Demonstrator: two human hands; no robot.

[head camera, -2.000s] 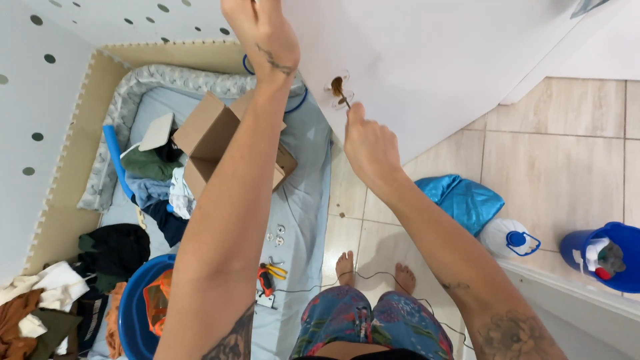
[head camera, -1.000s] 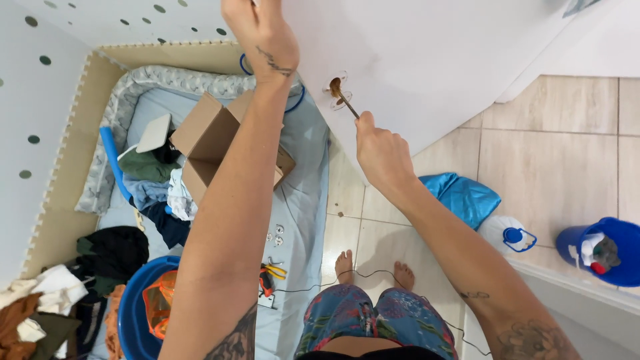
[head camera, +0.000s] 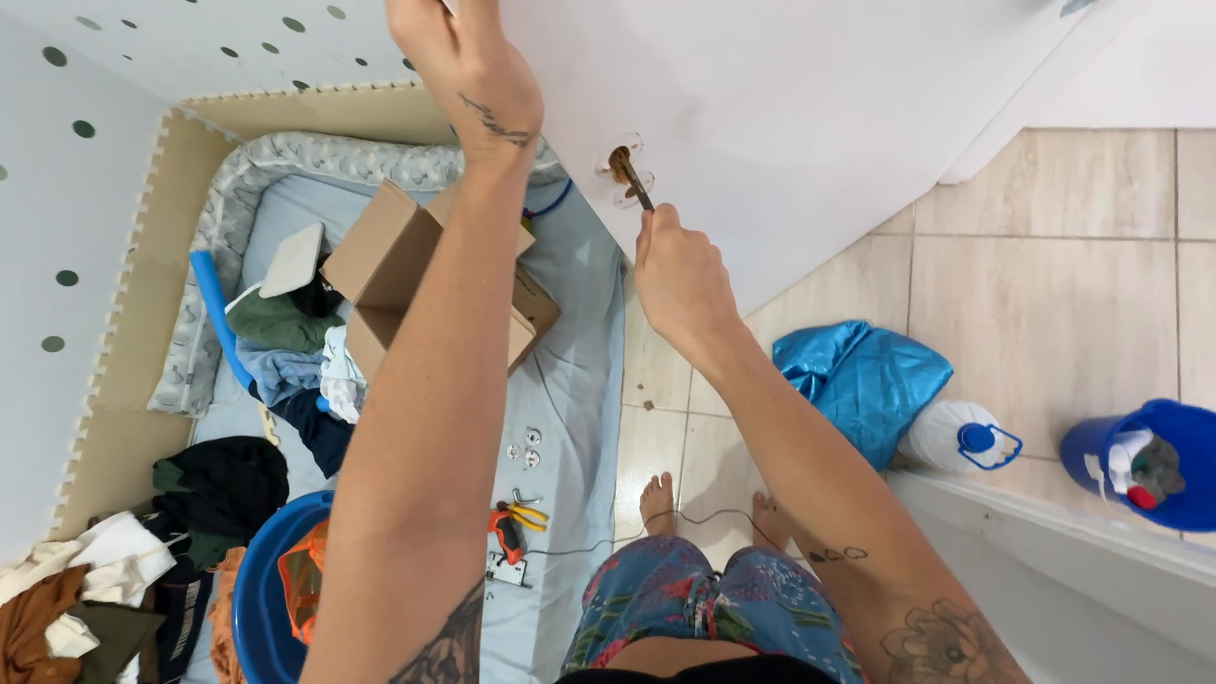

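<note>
My right hand (head camera: pixel 686 275) is closed around the handle of a narrow metal hand tool (head camera: pixel 638 188), whose exact kind I cannot tell. The tool's tip is at a rough, brown-edged hole (head camera: pixel 620 163) in a white door (head camera: pixel 798 123); pencil-like outlines surround the hole. My left hand (head camera: pixel 475 81) is up at the door's edge, its fingers cut off by the top of the view, so its grip is hidden. On the light blue sheet below lie several small round metal pieces (head camera: pixel 532 437), yellow-handled pliers (head camera: pixel 526 516) and a red and black tool (head camera: pixel 506 534).
At left are an open cardboard box (head camera: pixel 385 247), piled clothes (head camera: pixel 218 484) and a blue tub (head camera: pixel 261 589). A shiny blue bag (head camera: pixel 860 380), a plastic jug (head camera: pixel 955 437) and a blue bucket (head camera: pixel 1173 437) stand at right. A dark cord (head camera: pixel 608 543) crosses the floor by my feet.
My right hand drew down and away from the hole, then moved back up slightly toward it with the tool. My left hand has stayed in about the same place.
</note>
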